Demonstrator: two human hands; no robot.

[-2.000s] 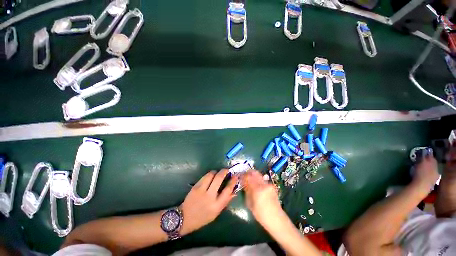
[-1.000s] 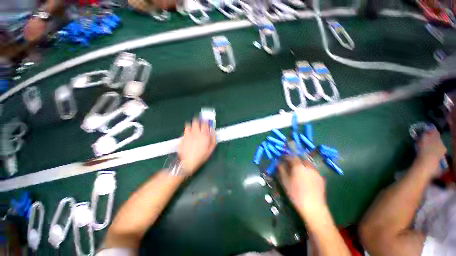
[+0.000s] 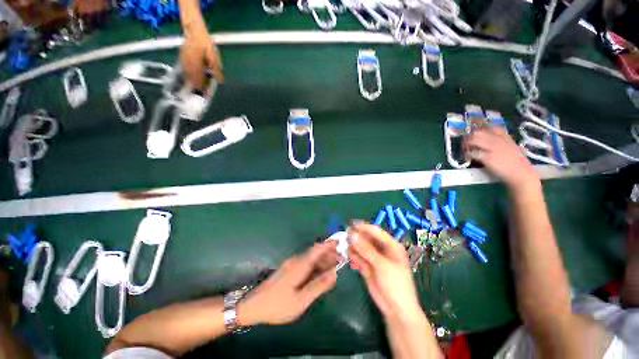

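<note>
My left hand (image 3: 291, 284), with a metal watch on the wrist, and my right hand (image 3: 384, 263) meet at the centre of the bench. Between their fingertips is a small white part (image 3: 341, 247), mostly hidden by the fingers; I cannot tell exactly what it is. A pile of blue cells (image 3: 448, 214) lies just right of my right hand, with small circuit boards and thin wires (image 3: 438, 244) below it. A filled housing (image 3: 301, 140) with a blue band lies beyond the white strip.
Empty white housings (image 3: 148, 249) lie at the left, more (image 3: 217, 137) beyond the white strip (image 3: 280, 191). Another person's hand (image 3: 200, 63) reaches in among those. A neighbour's hand (image 3: 499, 151) is over the filled housings at right. A white cable (image 3: 595, 142) crosses the far right.
My left hand has come back from beyond the strip, where a filled housing now lies. My right hand has left the pile and joined it. Two other people's hands have reached over the far lane.
</note>
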